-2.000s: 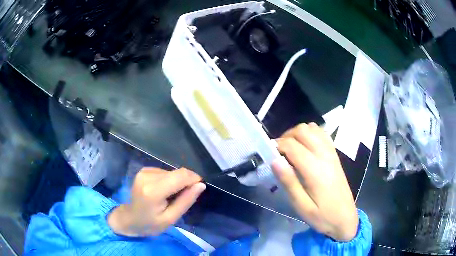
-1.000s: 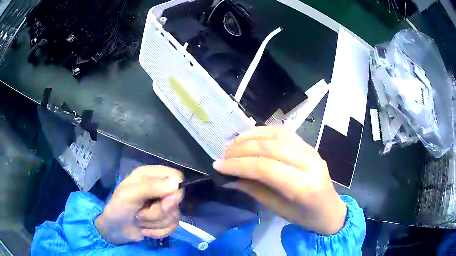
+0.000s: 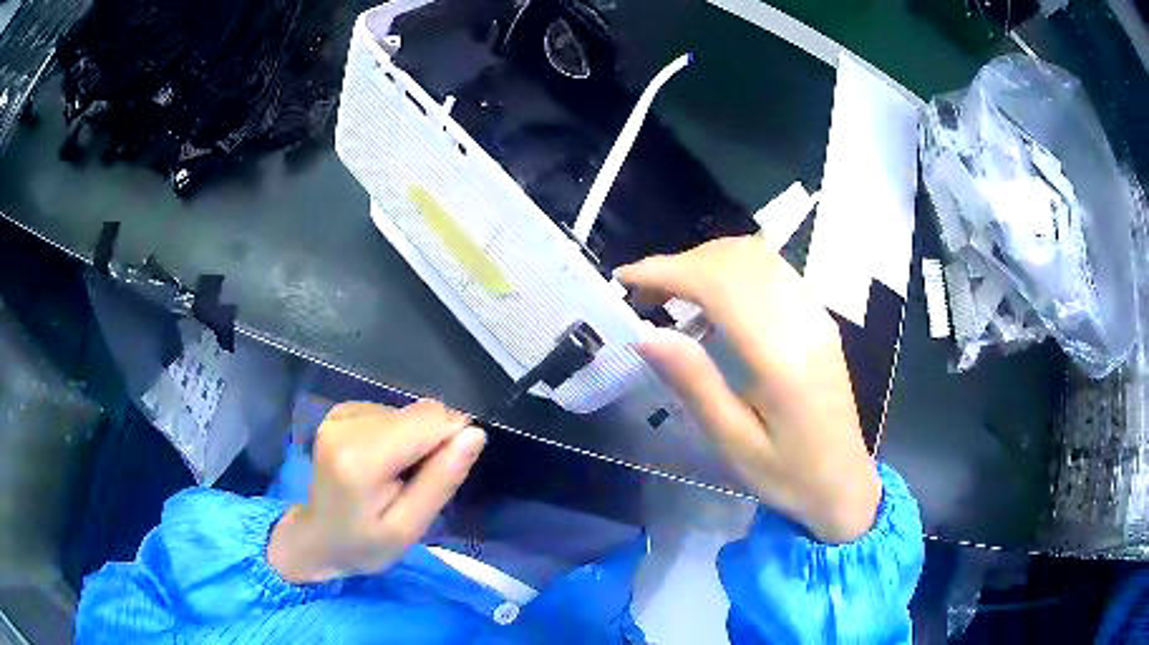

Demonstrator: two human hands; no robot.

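The white housing (image 3: 504, 277) lies tilted on the dark bench mat, open side up and black inside, with a yellow strip (image 3: 460, 242) on its ribbed wall. A white flat ribbon cable (image 3: 626, 145) rises from inside. A black cable with a thick end (image 3: 561, 360) sits at a small opening near the housing's near end. My left hand (image 3: 384, 485) pinches the thin cable just beyond the bench edge. My right hand (image 3: 762, 378) holds the housing's near right end, fingers at the inner rim and thumb on the outer wall.
A black cable bundle (image 3: 189, 88) lies at upper left. Black tape pieces (image 3: 214, 309) hang on the bench edge. A white strip with black rectangles (image 3: 863, 176) lies right of the housing. Beyond it are a clear bag of white parts (image 3: 1033, 221) and a gridded stack (image 3: 1103, 441).
My right hand has moved from over the cable's thick end to the housing's rim, uncovering that end. The housing sits farther up and left in view than two seconds ago.
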